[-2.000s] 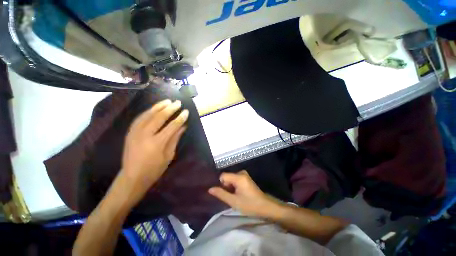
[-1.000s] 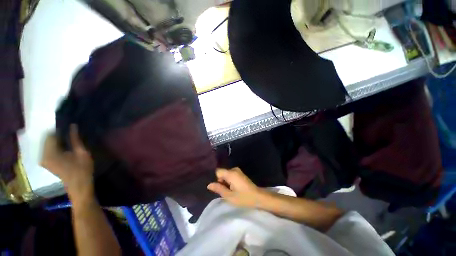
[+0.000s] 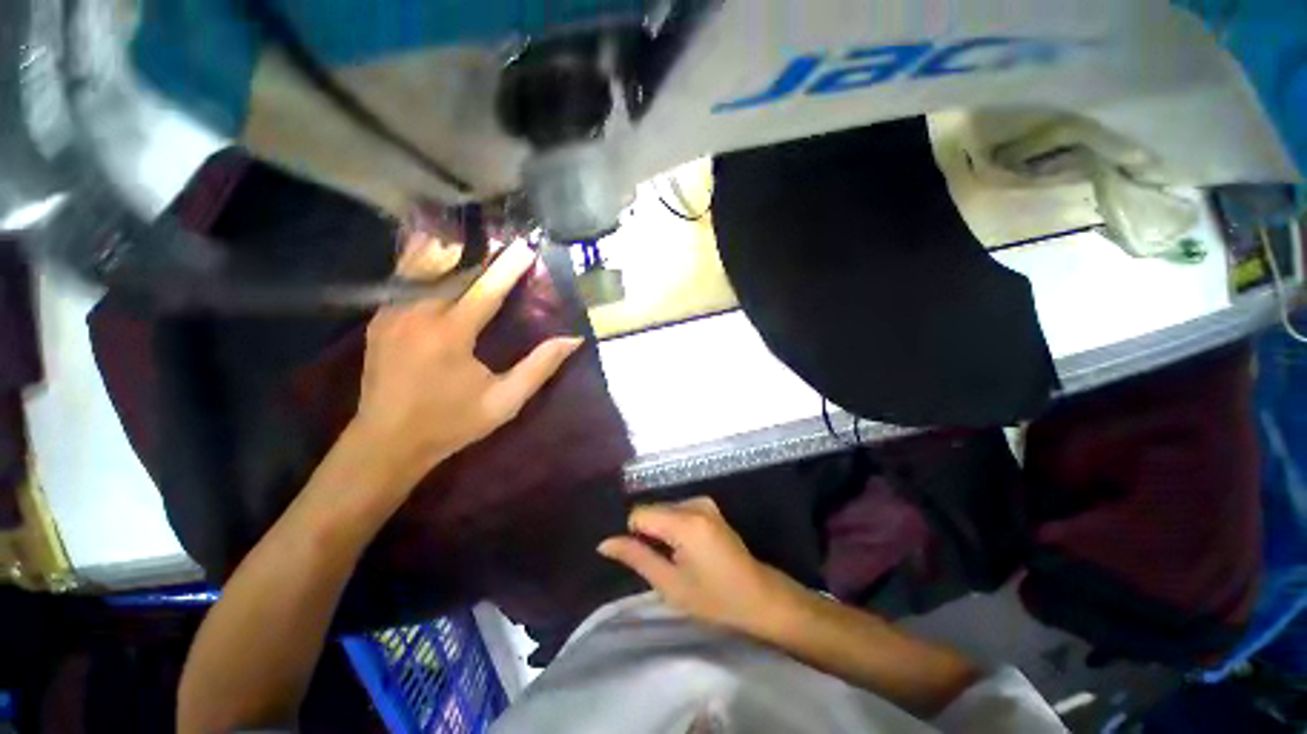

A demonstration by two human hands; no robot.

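Observation:
A maroon panel (image 3: pixel 495 509) with black fabric (image 3: pixel 215 430) lies left of the needle and hangs over the table's front edge. My left hand (image 3: pixel 444 359) lies on the cloth with spread fingers, fingertips beside the presser foot (image 3: pixel 588 265). My right hand (image 3: pixel 688 556) is at the front edge and pinches the cloth's right edge between thumb and fingers. The sewing machine (image 3: pixel 860 72) hides part of the cloth at the upper left. The needle itself is hard to make out in the glare.
Curved black pieces (image 3: pixel 874 287) lie on the table right of the needle. Maroon and black pieces (image 3: pixel 1147 488) hang at the right. A blue basket (image 3: pixel 430 674) is below the table. The ruler-marked edge (image 3: pixel 760 449) runs in front.
My left hand has moved from the far left of the cloth up to the presser foot. The cloth has shifted and spread. The view has tilted, showing more machine. My right hand stays nearly in place.

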